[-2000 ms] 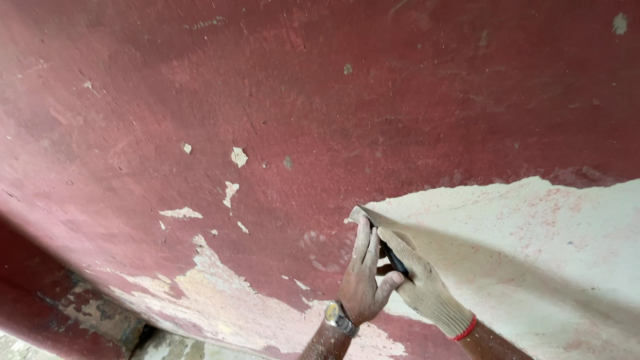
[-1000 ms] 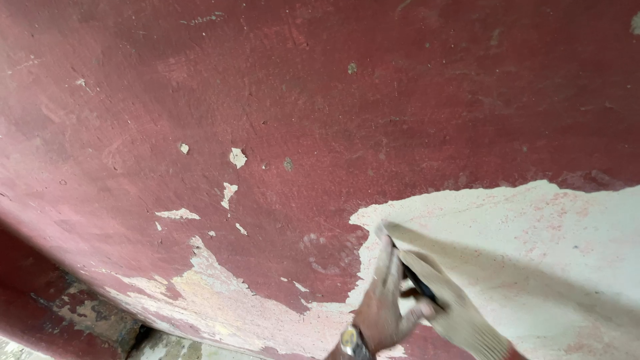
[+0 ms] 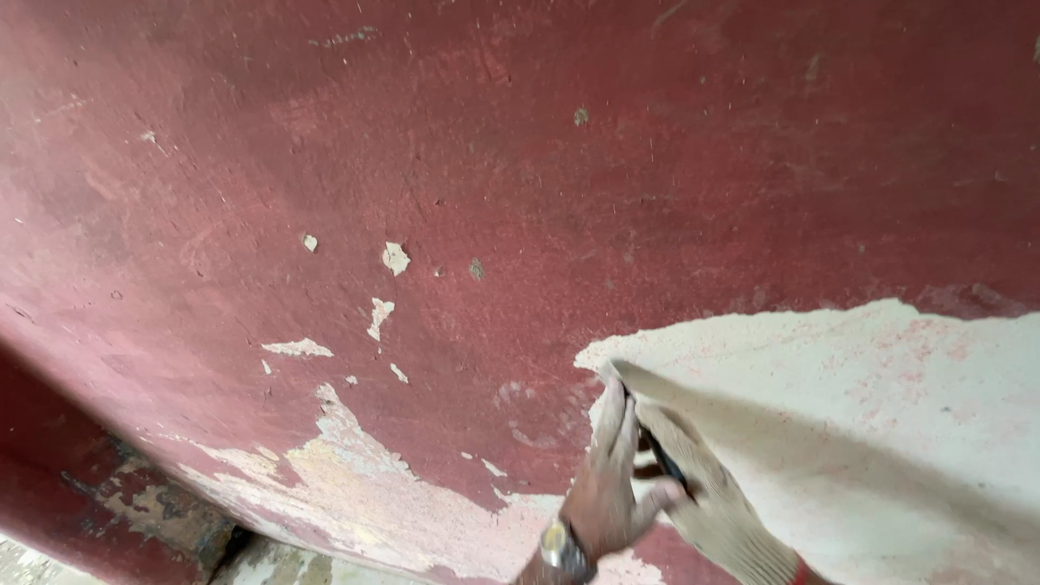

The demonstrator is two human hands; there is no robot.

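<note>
My bare left hand (image 3: 608, 483), with a wristwatch (image 3: 561, 546) on its wrist, presses its dusty fingers against the blade end of a scraper; its thumb touches the tool's side. My right hand (image 3: 705, 479), in a cream knit glove with a red cuff edge, is closed around the scraper's black handle (image 3: 665, 459). The scraper's blade (image 3: 611, 371) meets the wall at the left end of a large pale bare patch (image 3: 845, 390), beside the edge of the red paint (image 3: 520, 325). The fingers hide much of the tool.
Small chipped spots (image 3: 396, 258) dot the red wall left of my hands. Lower down runs a wide peeled area (image 3: 357, 463) of mixed pale colours. At the bottom left, a worn red ledge or wall base (image 3: 154, 512) adjoins a stained floor surface (image 3: 276, 562).
Between about two seconds ago and now, red paint left of and below the blade has come away, widening the pale patch. Both hands and the scraper have shifted slightly right and down.
</note>
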